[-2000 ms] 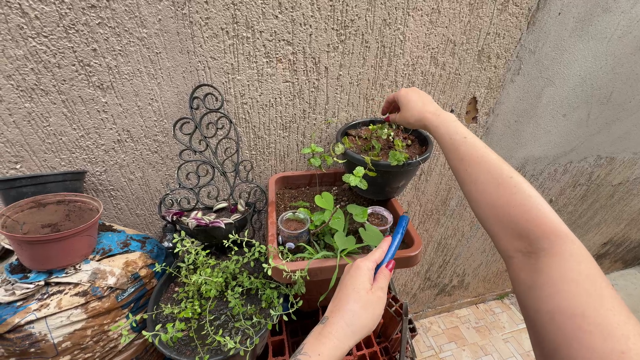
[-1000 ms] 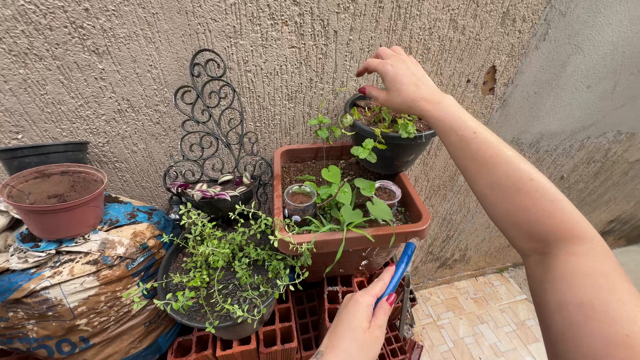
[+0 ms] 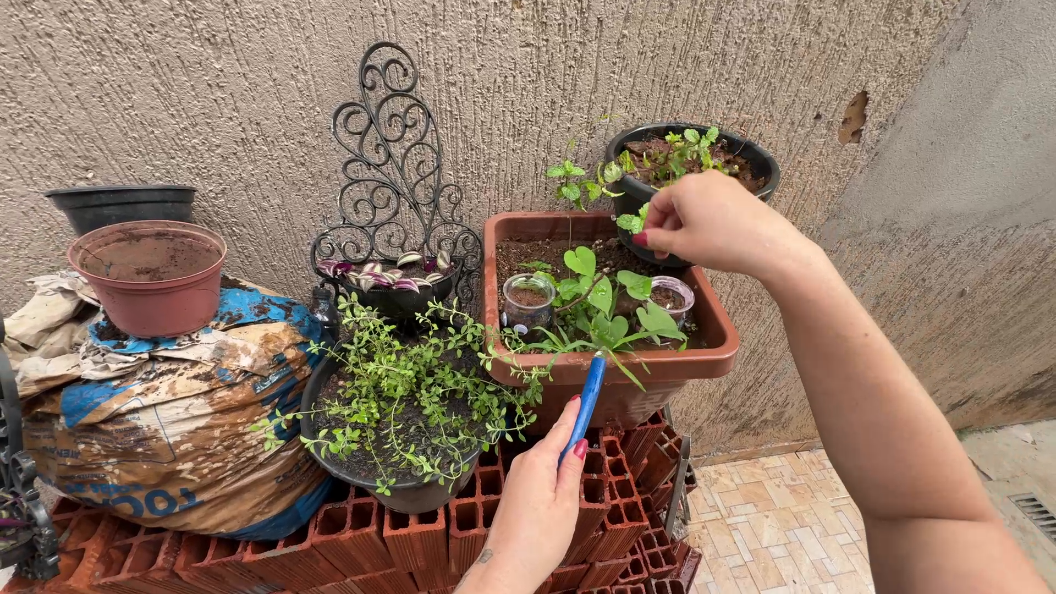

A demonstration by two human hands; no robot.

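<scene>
My left hand grips a blue-handled tool in front of the brown rectangular planter; the tool's tip is hard to make out against the leaves. The planter holds heart-leaved plants and clear plastic cups of soil, one at the left and one at the right. Above the planter's back right, my right hand has its fingers pinched together beside a mint-like sprig trailing from the black round pot. Whether the fingertips hold the sprig I cannot tell.
Hollow clay bricks support the planter and a black pot of small-leaved greenery. Behind stands a scrolled black metal plant holder against the rough wall. At left, a reddish plastic pot sits on a soil-stained bag.
My right hand has moved from above the black round pot down to its front left side, and its fingers have drawn together. The left hand still holds the blue-handled tool.
</scene>
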